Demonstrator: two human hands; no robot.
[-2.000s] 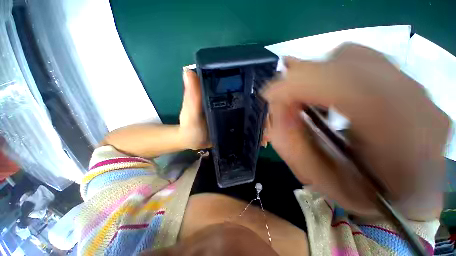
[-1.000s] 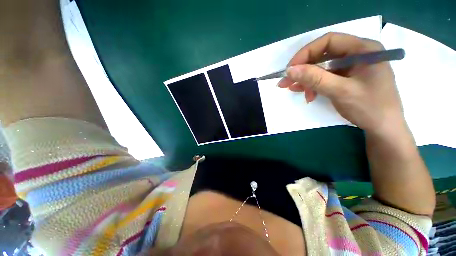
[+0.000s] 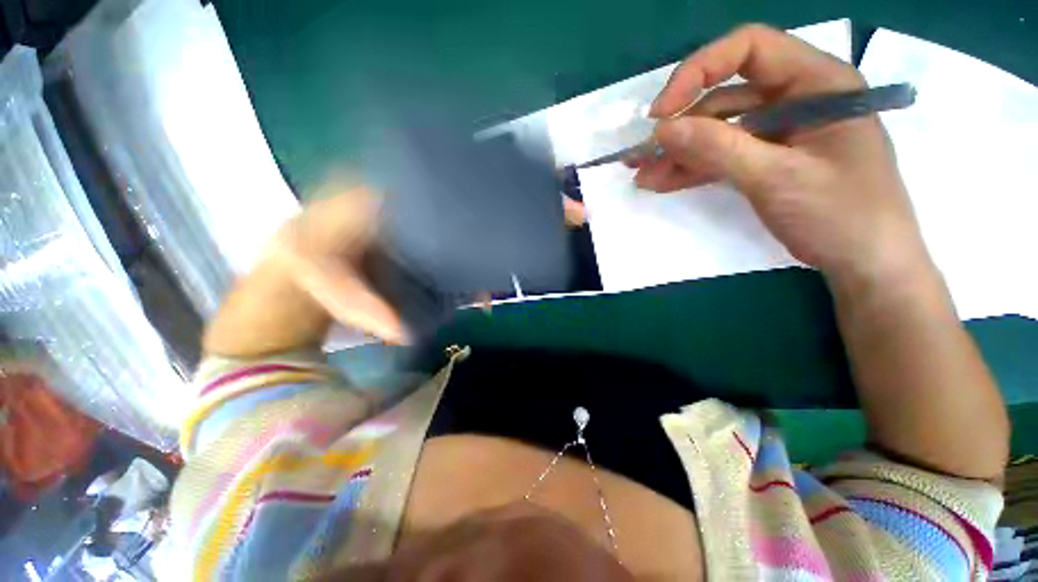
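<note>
My left hand (image 3: 324,267) holds a dark housing (image 3: 467,199), both blurred by motion, over the left part of the backing sheet (image 3: 694,222). The housing hides most of the black adhesive pieces (image 3: 584,259); a strip of them shows at its right edge. My right hand (image 3: 774,148) grips the tweezers (image 3: 820,110) like a pen, with the tip pointing left near the housing's right side. Whether the tip holds a piece cannot be told.
Clear blister trays (image 3: 80,239) and a white sheet (image 3: 188,136) lie at the left. A loose white sheet (image 3: 968,182) lies at the right on the green mat (image 3: 364,57). Something red (image 3: 46,426) shows at the lower left.
Since one second ago, my left arm has drawn back from the upper left and the hand has brought a housing over the sheet. My right hand has moved slightly up with the tweezers.
</note>
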